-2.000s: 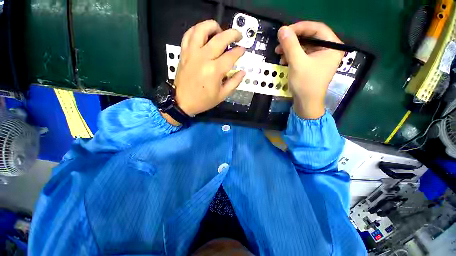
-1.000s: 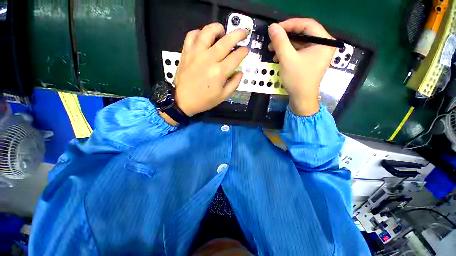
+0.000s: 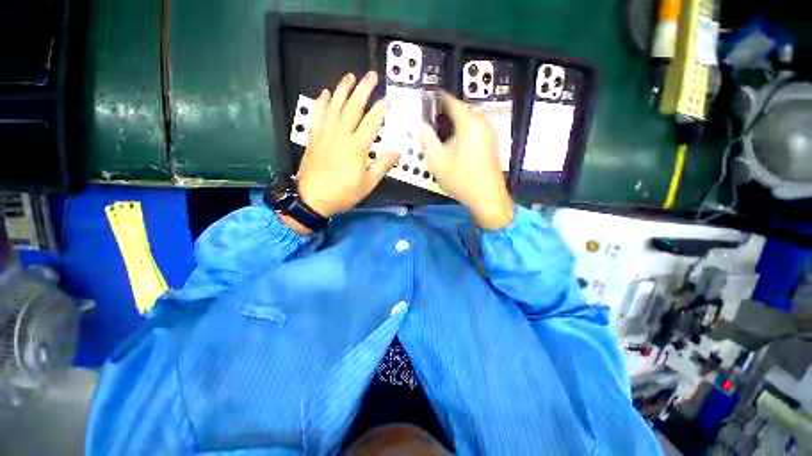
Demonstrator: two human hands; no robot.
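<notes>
A white strip with dark round dots runs tilted across a black phone tray. My left hand lies over the strip and holds it, fingers spread, hiding its middle. My right hand is blurred at the strip's right part, thumb and index finger curved around a dark, unclear shape. Whether it holds the tweezers cannot be told. The left phone shows its white camera area above the hands. The middle phone is partly behind my right hand. The right phone lies fully visible.
Yellowish dotted strips lie on a blue surface at left, near a fan. An orange-handled tool and a yellow dotted bundle lie at upper right. A white machine stands at lower right.
My right hand has moved left and down from the right phone, uncovering it; the black tweezers no longer show clearly. The strip now slants down to the right. The whole view has shifted.
</notes>
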